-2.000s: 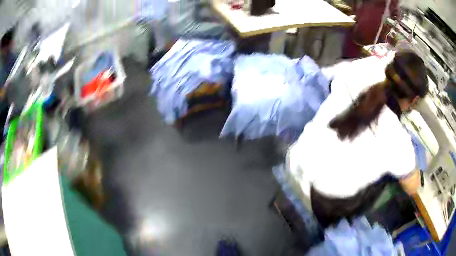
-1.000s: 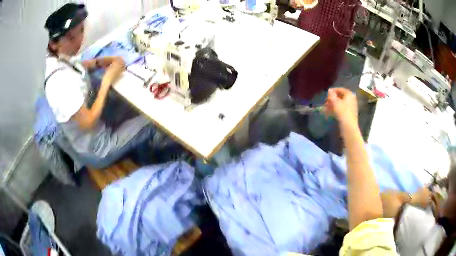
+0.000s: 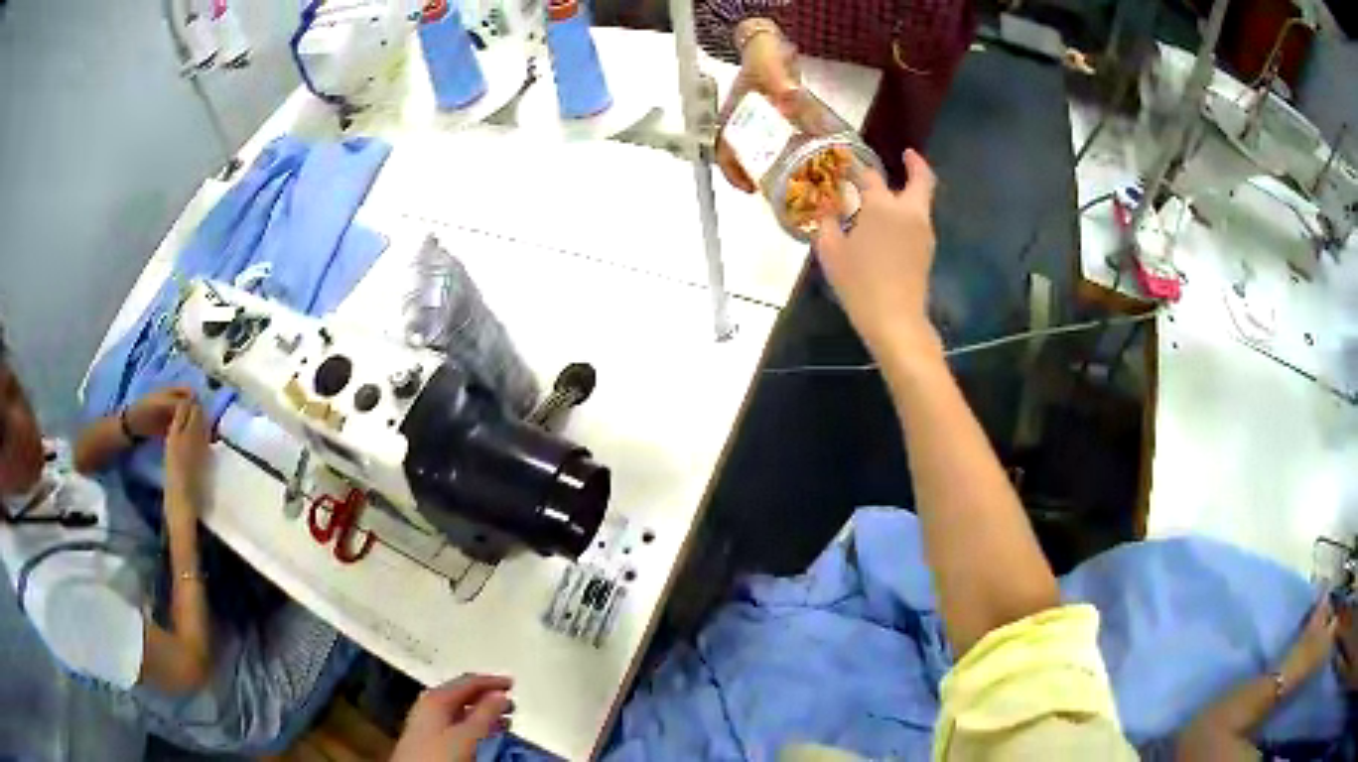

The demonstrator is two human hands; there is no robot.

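Observation:
A clear jar (image 3: 757, 137) of orange-brown snack pieces (image 3: 816, 191) is tilted with its mouth towards me, held by another person's hand at the top centre. My right hand (image 3: 882, 246), on an arm with a yellow sleeve, is at the jar's mouth. Some fingers are spread, and fingertips are at the opening; whether they grip a piece cannot be told. My left hand (image 3: 459, 721) is cut off by the bottom edge, near the table's front corner. Its visible fingers are apart and slightly curled, with nothing seen in them.
A sewing machine (image 3: 320, 372) with a black motor, red-handled scissors (image 3: 341, 524) and blue thread cones (image 3: 575, 63) stand on the white table (image 3: 626, 268). A seated person is at left. Light-blue garments (image 3: 789, 640) lie below; another machine table (image 3: 1236, 432) is at right.
The view has moved closer to the table. The jar now shows fully, and my right hand has reached its mouth. My left hand has appeared at the bottom edge.

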